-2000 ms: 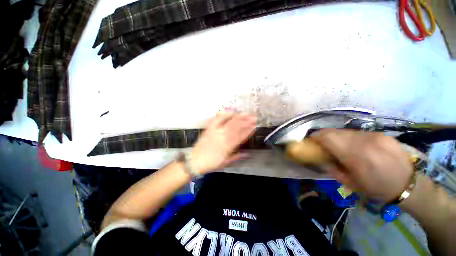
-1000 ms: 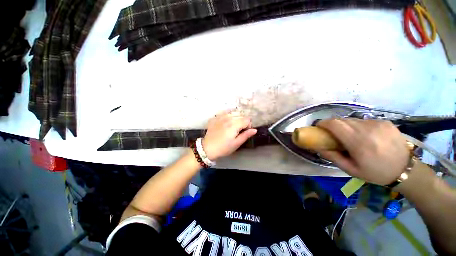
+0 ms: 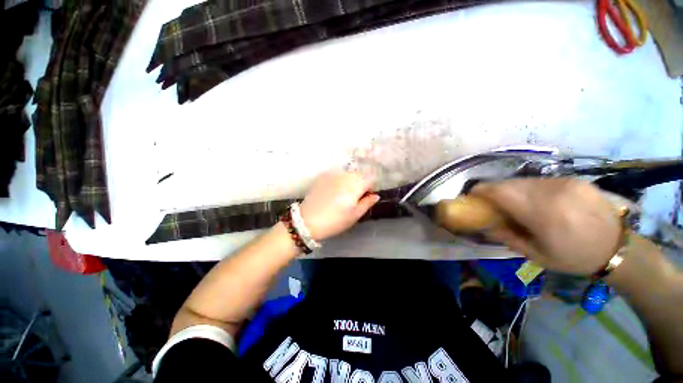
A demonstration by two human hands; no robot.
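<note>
A narrow dark plaid strip (image 3: 225,219) lies along the near edge of the white table. My left hand (image 3: 337,206) lies on the strip, thumb and fingertips at its edge just left of the iron tip; the fingers hide that part. My right hand (image 3: 550,222), a little blurred, grips the light wooden handle of the steam iron (image 3: 449,183). The iron's pointed silver tip points left and meets the strip. The strip's part under the iron is hidden.
A layered plaid stack (image 3: 247,37) lies across the far side. More plaid strips (image 3: 73,120) lie at the left, beside a dark heap (image 3: 11,97). Red and yellow scissors (image 3: 620,28) lie far right. A dark hose (image 3: 648,176) trails from the iron.
The view shifts slightly. Since two seconds ago my left thumb and fingers have closed in at the strip's edge. The strip's left end now tilts nearer the table edge. The iron stays on the strip.
</note>
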